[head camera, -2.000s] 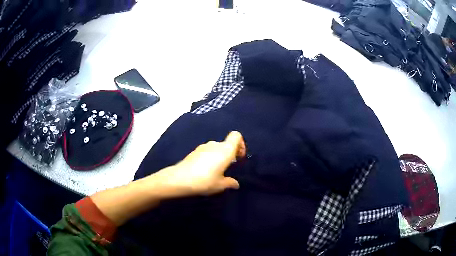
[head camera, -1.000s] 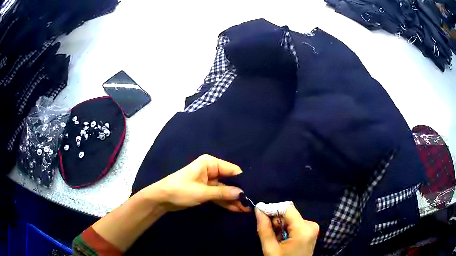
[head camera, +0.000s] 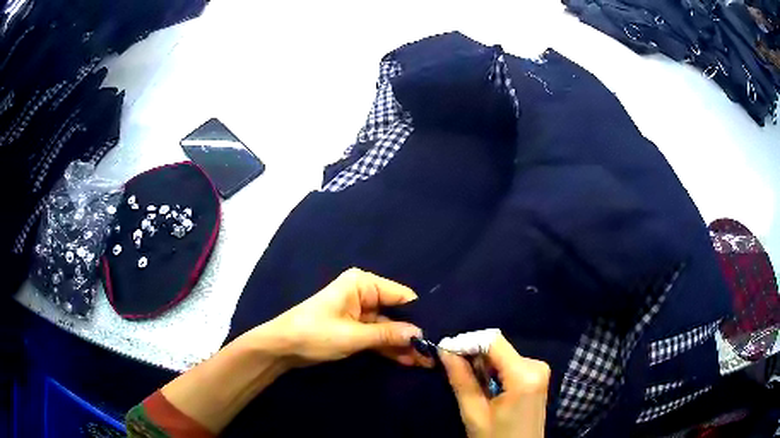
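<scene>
A navy vest (head camera: 445, 231) with black-and-white check at its armhole and pockets lies spread on the table. My left hand (head camera: 351, 321) pinches a small fold of the navy cloth between thumb and finger, near the vest's lower middle. My right hand (head camera: 496, 381), with a white wrap (head camera: 469, 342) on a finger, is close beside it, fingertips at the fold. It holds a small tool with a blue glint (head camera: 493, 387), mostly hidden in the palm. A needle is too small to make out clearly. Pale thread marks show on the cloth above the hands.
A black mat with red edging (head camera: 171, 282) bears several loose buttons (head camera: 145, 227). A clear bag of buttons (head camera: 68, 257) lies left of it, a phone (head camera: 224, 158) behind. Dark garments (head camera: 51, 111) lie far left and upper right (head camera: 693, 51). A red plaid piece (head camera: 744, 282) is at right.
My left hand was lying over the vest two seconds ago, then moved down and pinched the cloth. My right hand came into view and now sits slightly higher at the fold.
</scene>
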